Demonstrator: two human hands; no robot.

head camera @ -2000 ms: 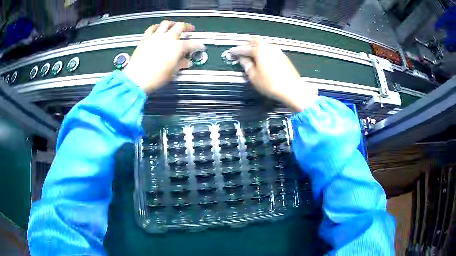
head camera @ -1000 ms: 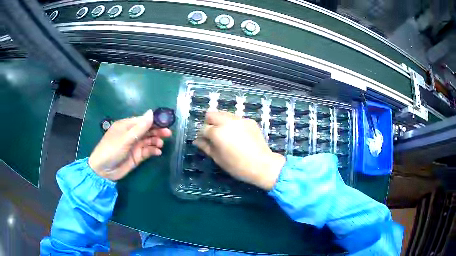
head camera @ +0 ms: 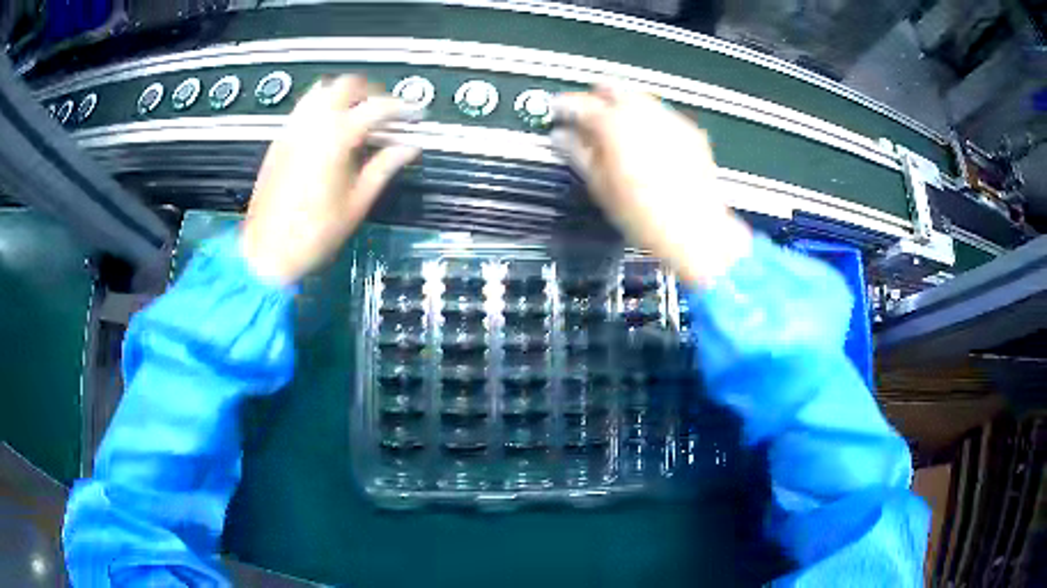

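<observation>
My left hand (head camera: 327,167) is over the belt's near rail, fingertips beside a round unit (head camera: 413,94) with a white ring. My right hand (head camera: 643,161) is over the belt, its fingertips at the right edge of another round unit (head camera: 536,107). A third round unit (head camera: 475,99) lies between them. Both hands are blurred, so I cannot tell whether either grips anything. The clear tray (head camera: 494,498) lies on the green bench below the hands, with rows of ribbed pockets; my right sleeve covers part of its right side.
The green conveyor (head camera: 792,160) runs across the top between silver rails. Several more round units (head camera: 273,89) sit on it at the left. A blue bin (head camera: 857,301) is right of the tray, partly behind my right sleeve. Grey posts (head camera: 80,161) stand at both sides. Brown sheets (head camera: 993,494) are at lower right.
Both hands have moved from the tray area up to the belt. The dark round part seen in my left hand a second ago no longer shows. The view has shifted.
</observation>
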